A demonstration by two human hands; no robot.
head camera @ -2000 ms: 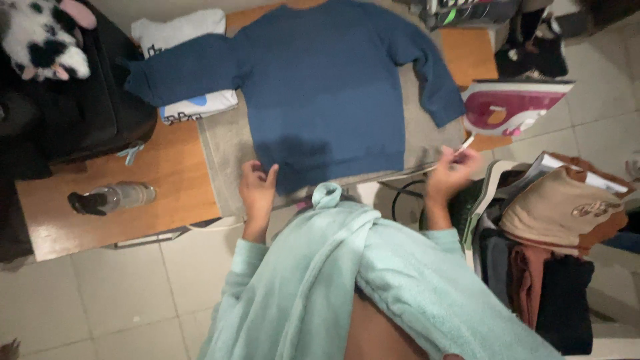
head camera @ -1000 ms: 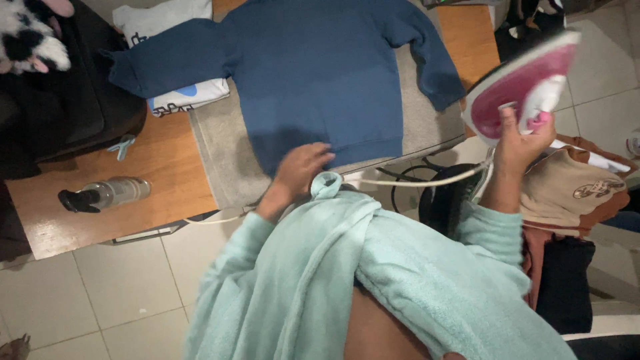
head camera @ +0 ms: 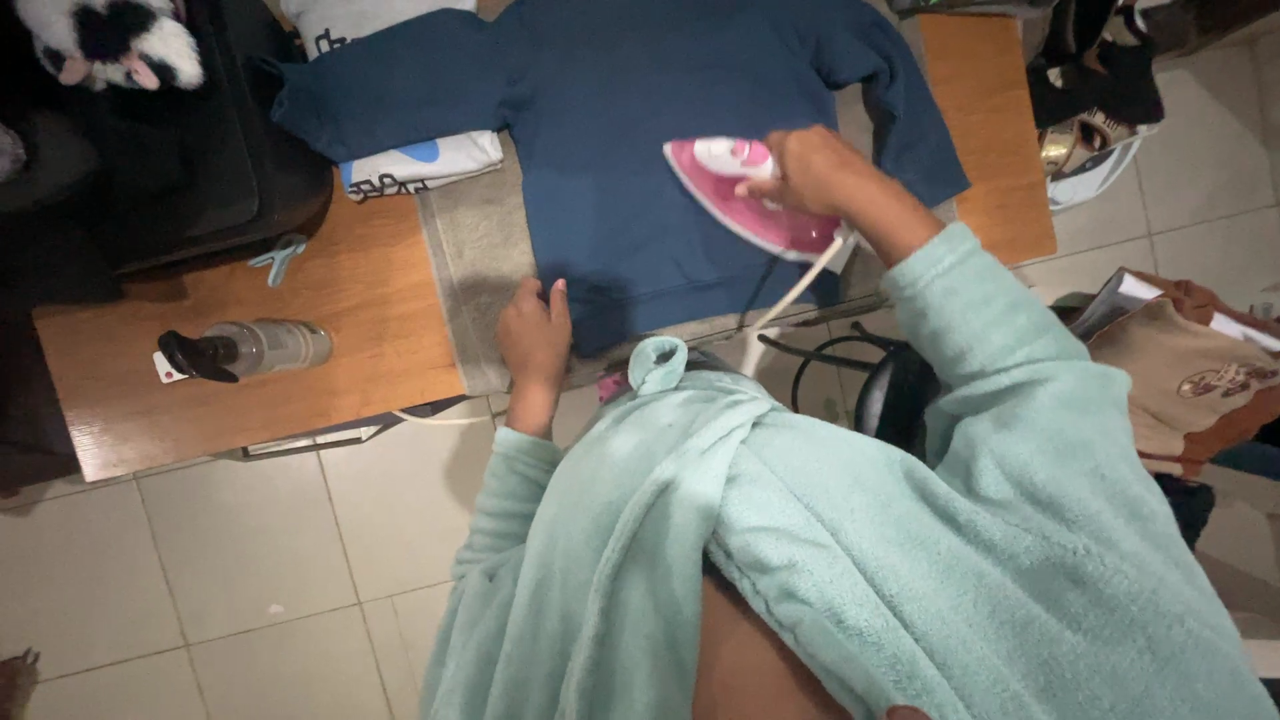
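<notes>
A blue long-sleeved sweatshirt [head camera: 640, 110] lies spread over a grey cloth [head camera: 480, 240] on a wooden table [head camera: 380, 300]. My right hand [head camera: 825, 175] grips the handle of a pink and white clothes iron [head camera: 720, 195], which is over the right part of the sweatshirt's body, its tip toward the upper left. Whether its soleplate touches the fabric cannot be told. From the iron's heel a pale cord [head camera: 800, 295] runs down toward my waist. My left hand [head camera: 535, 335] is at the table's front edge beside the sweatshirt's lower left corner, thumb and finger raised, holding nothing visible.
On the table's left part are a spray bottle [head camera: 285, 345] lying on its side and a light blue clothes peg [head camera: 280, 260]. A folded white printed garment [head camera: 430, 165] lies partly under the left sleeve. A black bag [head camera: 190, 140] stands behind. Folded clothes [head camera: 1170, 370] are stacked at the right.
The iron stood at the table's right end, then was lifted in my right hand, and is now over the sweatshirt. My left hand has moved from near my waist to the sweatshirt's lower left corner.
</notes>
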